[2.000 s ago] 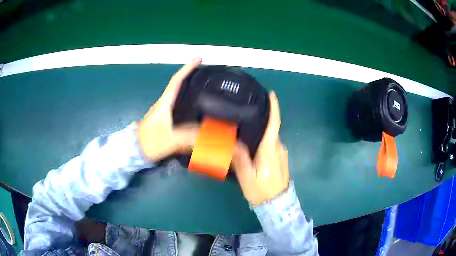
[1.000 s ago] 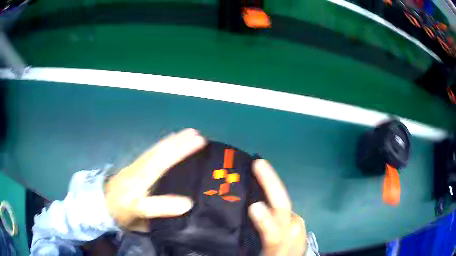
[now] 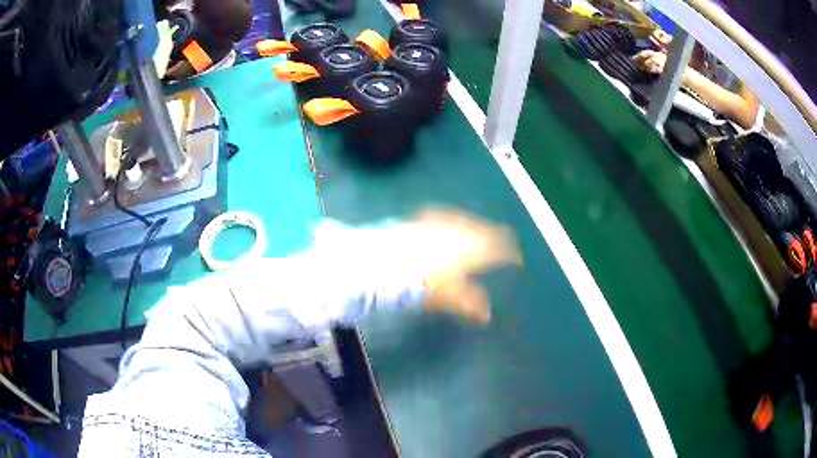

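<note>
My left hand (image 3: pixel 470 259) reaches over the green bench (image 3: pixel 430 358), blurred, with the thumb apart from the fingers and nothing seen in it. My right hand is out of the picture. Part of a black round speaker (image 3: pixel 537 445) shows at the bottom edge, cut off, below my left hand and not touching it. Several black speakers (image 3: pixel 381 89) stand end-up in a group at the far end of the bench, with orange straps (image 3: pixel 330 110) sticking out to the left.
A side table (image 3: pixel 273 161) on the left bears a tape roll (image 3: pixel 233 241) and a metal-post fixture (image 3: pixel 161 170). A white strip (image 3: pixel 573 268) divides the bench from the green belt (image 3: pixel 618 197). A grey post (image 3: pixel 513 80) rises beside it. Another person's arm (image 3: pixel 726 97) shows at upper right.
The view has swung left to the side table and speaker group. My left hand is off the speaker it was touching and now stretches over the bench. My right hand has left the picture.
</note>
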